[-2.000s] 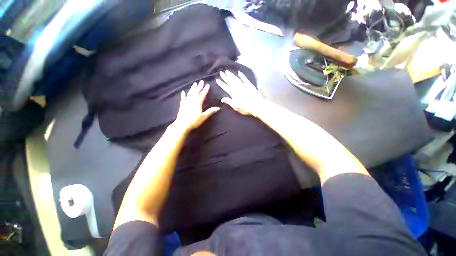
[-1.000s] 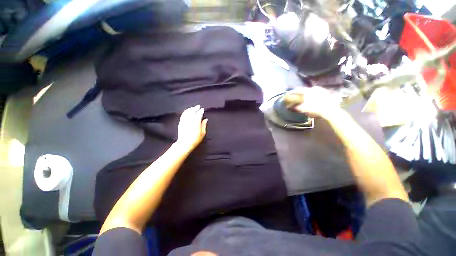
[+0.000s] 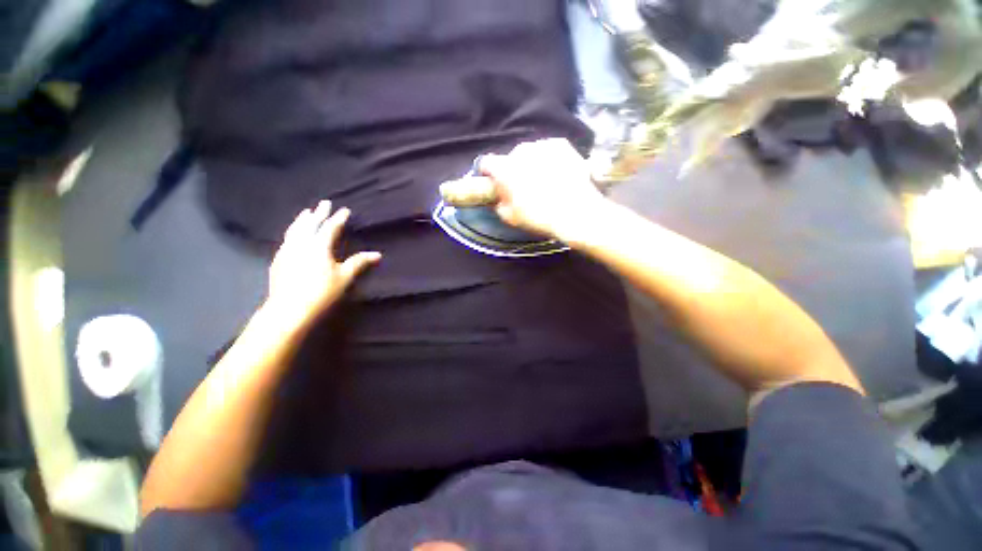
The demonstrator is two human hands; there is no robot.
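Note:
A dark garment panel (image 3: 431,387) lies flat on the grey table near me, with a short welt line across its middle. A stack of dark panels (image 3: 377,75) lies at the far side, with folds and a narrow strip sticking out left. My right hand (image 3: 544,192) is closed on the handle of the steam iron (image 3: 485,228), whose plate rests on the dark cloth right of the middle. My left hand (image 3: 312,264) lies on the cloth left of the iron, fingers spread, holding nothing.
A white roll (image 3: 116,355) with a loose tail stands at the left of the table (image 3: 765,280). The pale ragged iron hose (image 3: 743,81) runs to the upper right. A blue crate (image 3: 296,511) is below the near edge. White strips (image 3: 953,312) hang at far right.
My right hand has carried the iron left from the grey cloth onto the dark panels. My left hand has moved left. The view has shifted, and the red basket is out of view.

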